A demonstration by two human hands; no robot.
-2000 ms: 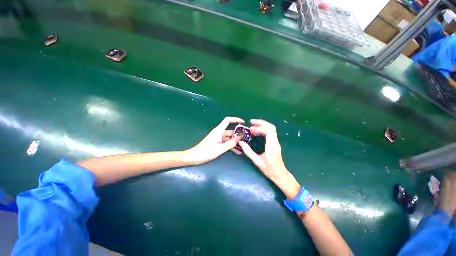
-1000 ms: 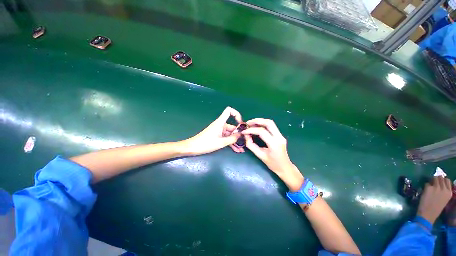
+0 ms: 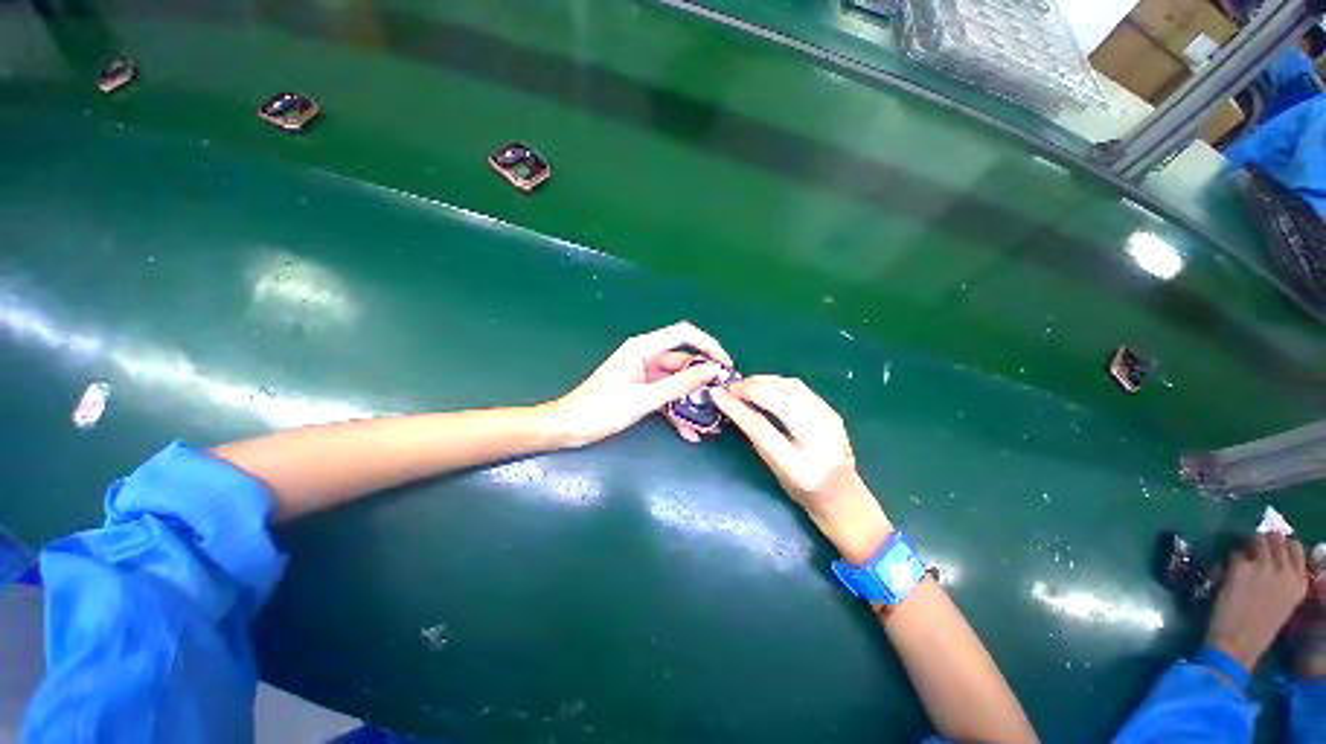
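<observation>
My left hand holds a small watch case with a dark inside and a copper rim, near the middle of the view above the green bench surface. My left thumb lies over its upper part and fingers curl around its back. My right hand reaches in from the right with thumb and forefinger pinched together at the case's upper right edge. A small purplish spot shows between the fingertips; whether it is a separate part cannot be told. A blue band is on my right wrist.
Copper-rimmed cases lie on the green belt, one up the middle, others at upper left and right. A pale scrap lies far left. A neighbour's hands, dark parts and a metal post are at right.
My right fingers have moved from across the case's face to its upper right edge. The case is tilted differently and shows more of its dark inside. The neighbour's hand has come in at right.
</observation>
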